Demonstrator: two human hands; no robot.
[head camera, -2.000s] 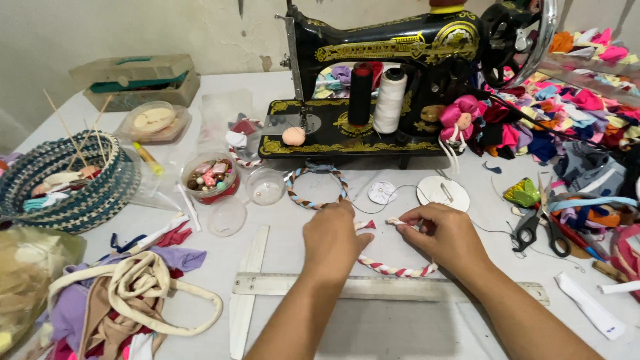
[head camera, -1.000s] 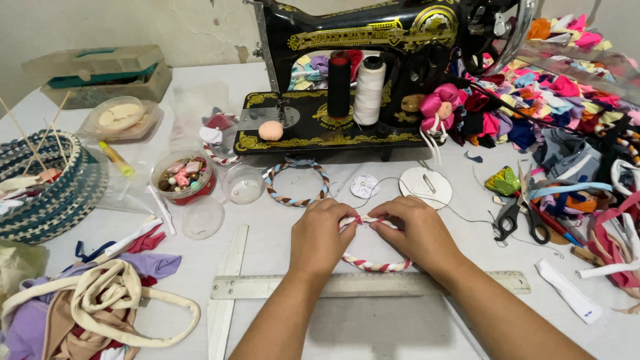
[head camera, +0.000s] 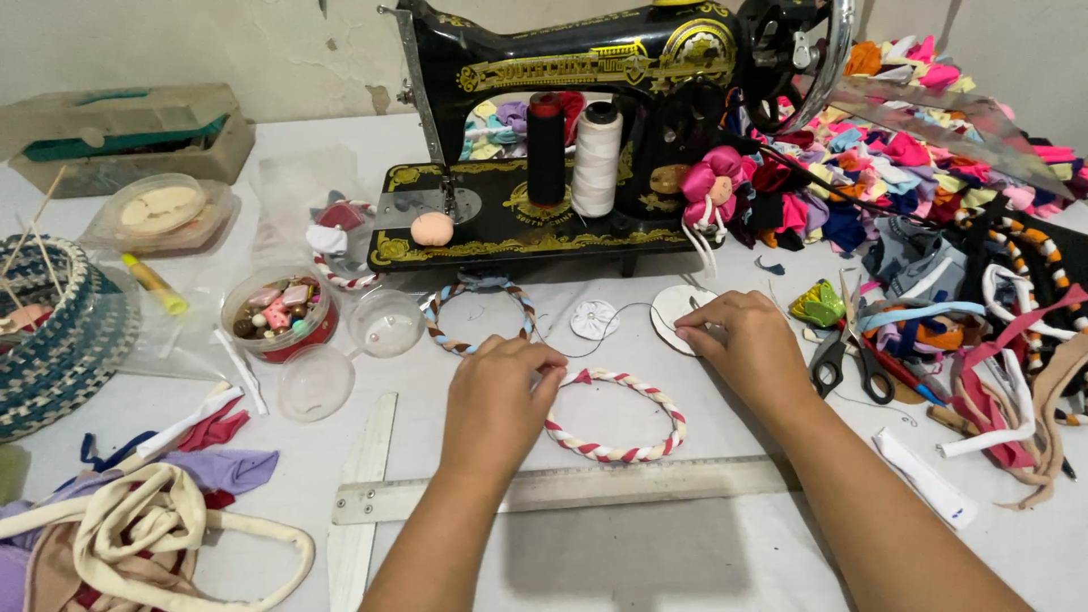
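A braided ring of red and white fabric (head camera: 616, 450) lies on the cloth above the T-square. My left hand (head camera: 506, 395) holds its upper left part between thumb and fingers. My right hand (head camera: 744, 344) is apart from the ring, with thumb and fingertips pinched at a white disc (head camera: 671, 316); a needle or pin seems to be at the fingertips, too small to tell. Dark thread (head camera: 625, 319) curves between the hands, past a white fabric rosette (head camera: 594, 320). Behind my left hand lies a blue, brown and white braided ring (head camera: 433, 316).
A black sewing machine (head camera: 501, 246) stands behind, carrying two thread spools. Black-handled scissors (head camera: 875, 374) and fabric strips (head camera: 986, 399) are at the right. A tub of beads (head camera: 280, 314), a woven basket (head camera: 68, 374) and cream fabric cord (head camera: 280, 531) are at the left. A metal T-square (head camera: 586, 486) lies nearest me.
My right hand has left the braided ring and moved up and right to the white disc. My left hand has stayed at the ring, whose ends now look joined.
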